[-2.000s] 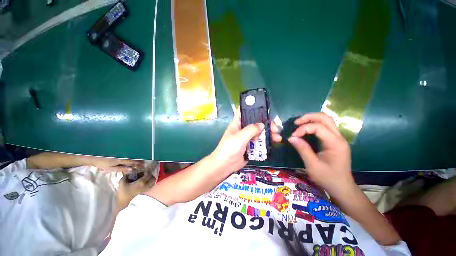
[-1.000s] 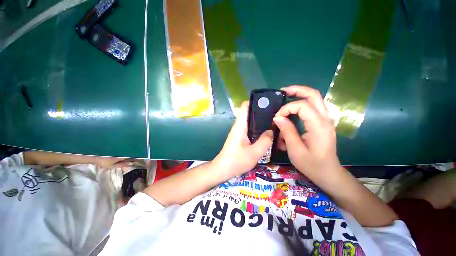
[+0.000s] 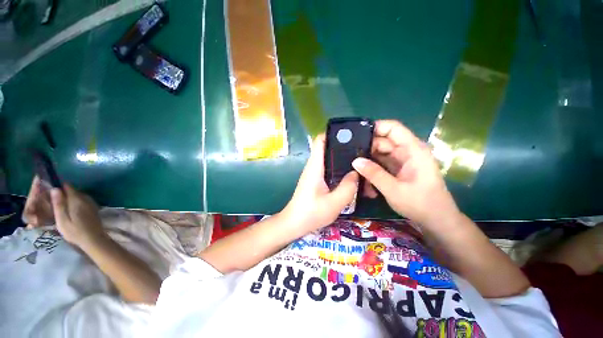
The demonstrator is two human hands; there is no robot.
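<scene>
A black phone unit stands roughly upright in view, held over the front edge of the green bench. A pale grey round disc shows near its top end, and a silvery patch shows at its lower end. My left hand grips the phone from the left, thumb across its lower face. My right hand holds its right side, fingers behind the edge and thumb tip pressed on the middle of the back. Whether a small part lies under the right thumb is hidden.
An orange strip lies left of my hands. Yellow-green strips lie behind and to the right. Two waiting phones touch each other beyond the white dividing line. At the left, another person's hands hold a dark phone.
My right hand came from beside the phone onto its right side, and its thumb now presses the back. At the left, the other person's hands have risen to the bench edge with a phone.
</scene>
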